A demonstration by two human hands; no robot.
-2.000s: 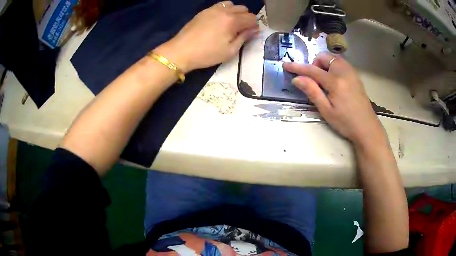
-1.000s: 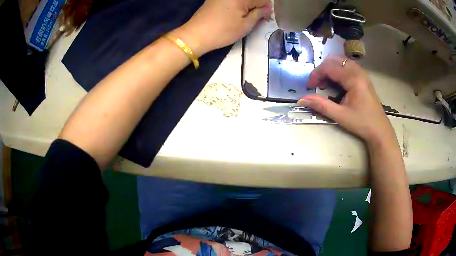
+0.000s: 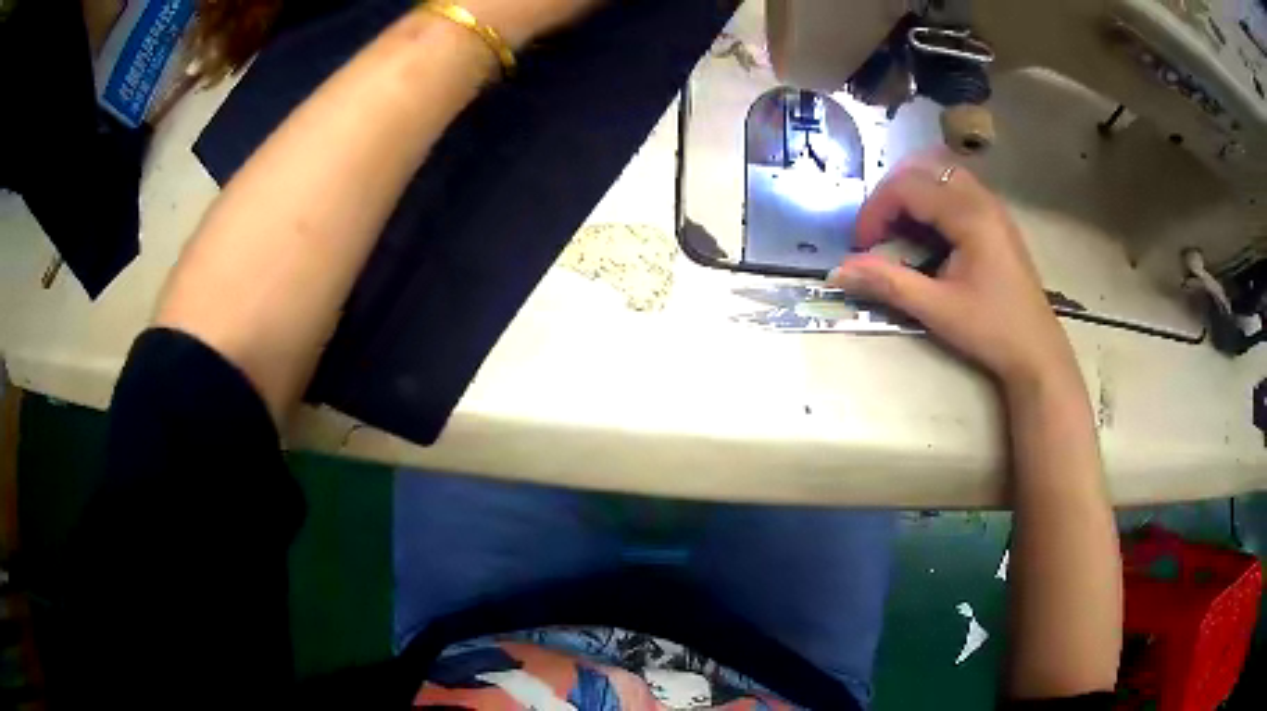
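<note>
A large dark navy garment piece [image 3: 514, 222] lies on the cream table left of the needle plate, one corner reaching the front edge. My left forearm crosses over it; the left hand is past the top edge of the picture. My right hand [image 3: 952, 257] rests at the right of the bright needle plate [image 3: 799, 222], thumb and fingers curled towards each other; whether it holds anything is hidden. The presser foot [image 3: 803, 122] stands over the plate, with no cloth under it.
The cream machine head [image 3: 834, 39] and a spring with a brass-coloured knob [image 3: 967, 129] are above. Dark cloth [image 3: 77, 181] hangs at far left beside a blue and white box [image 3: 139, 63]. A red stool [image 3: 1188, 625] stands lower right. A worn silvery patch [image 3: 820, 310] marks the table.
My left hand has moved up out of the picture, and the navy piece has shifted slightly. My right hand has drawn back from the presser foot to the plate's right side, fingers curled.
</note>
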